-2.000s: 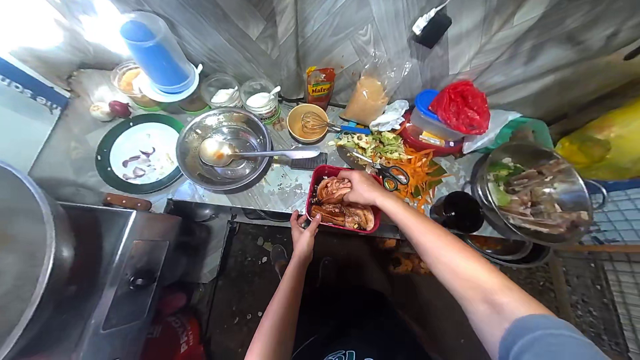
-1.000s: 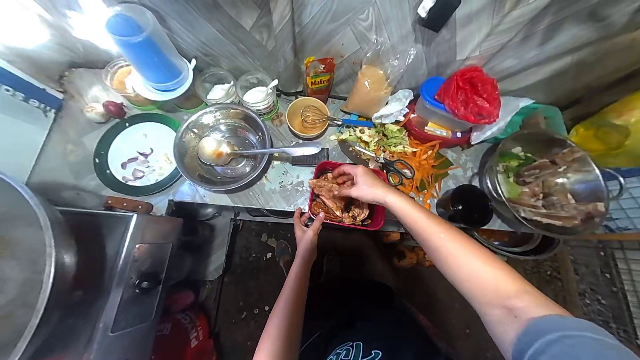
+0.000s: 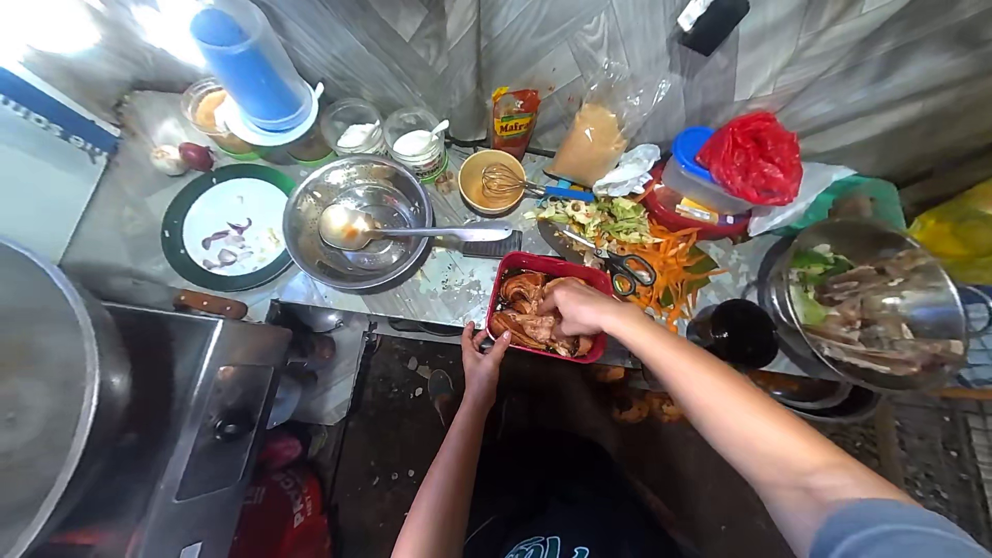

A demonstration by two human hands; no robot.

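A red rectangular plastic container (image 3: 493,288) at the counter's front edge holds slices of raw meat (image 3: 521,311) in a dark marinade. My left hand (image 3: 484,358) grips the container's near left corner, thumb and fingers at its wall. My right hand (image 3: 575,306) reaches into it from the right, its fingers down in the meat and partly hidden. Behind and to the left lies a steel bowl (image 3: 298,252) with a metal ladle (image 3: 442,232) across it. Black-handled scissors (image 3: 629,271) rest just right of the container, beside shredded carrot (image 3: 674,263) and chopped cabbage (image 3: 601,221).
A green-rimmed plate (image 3: 177,260) with onion pieces and a wooden-handled utensil (image 3: 211,304) are on the left, near a large pot (image 3: 46,387) on a stove. A whisk (image 3: 508,182) sits in a small bowl (image 3: 469,186). At right stand a dark cup (image 3: 736,333) and a steel pot of meat (image 3: 876,310).
My right hand has moved from the upper part of the container down into the meat further right, and the slices lie differently. My left hand has stayed at the near left corner.
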